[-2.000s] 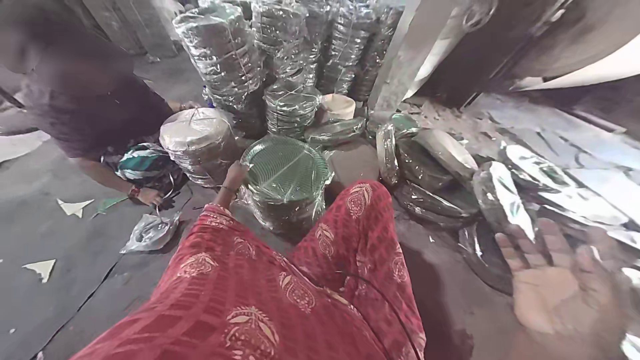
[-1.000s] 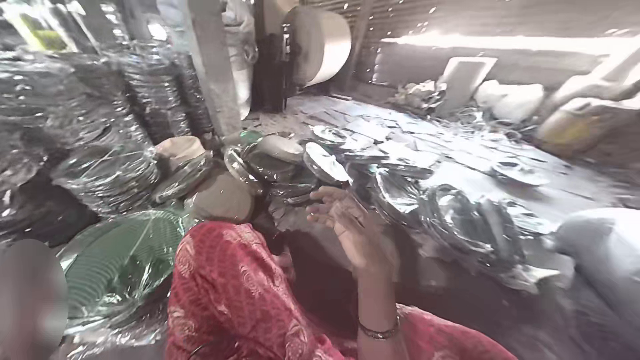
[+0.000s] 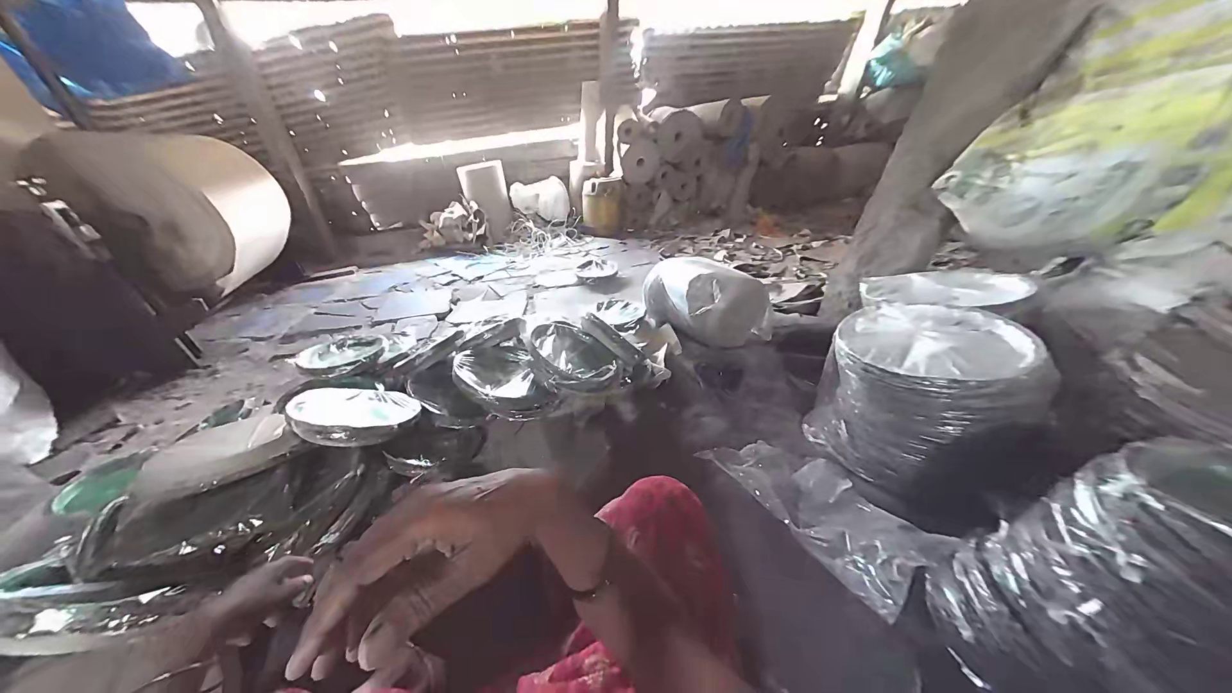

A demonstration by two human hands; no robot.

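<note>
My right hand (image 3: 433, 568) reaches across the lower middle, its fingers bent and pointing down to the left, with nothing visible in its grasp. My left hand (image 3: 255, 602) is at the lower left beside it, fingers partly curled near the wrapped bundles; whether it holds anything is hidden. Just beyond the hands lie plastic-wrapped bundles of round plates (image 3: 351, 414), several leaning on one another. A larger dark wrapped bundle (image 3: 221, 505) lies at the left. The red patterned cloth (image 3: 669, 525) over my knee shows below the right wrist.
At the right stand a tall wrapped stack of round plates (image 3: 934, 414) and another wrapped stack (image 3: 1088, 558) lying tilted. Behind are a white sack (image 3: 707, 300), a slanting post (image 3: 924, 164), flat sheets (image 3: 414, 303) on the floor, paper rolls (image 3: 679, 135) and a large roll (image 3: 192, 207) at the left.
The view has swung far to the right. My right hand, earlier raised with its fingers spread, is now lowered and reaches left. My left hand, earlier on the green wrapped stack, is off it.
</note>
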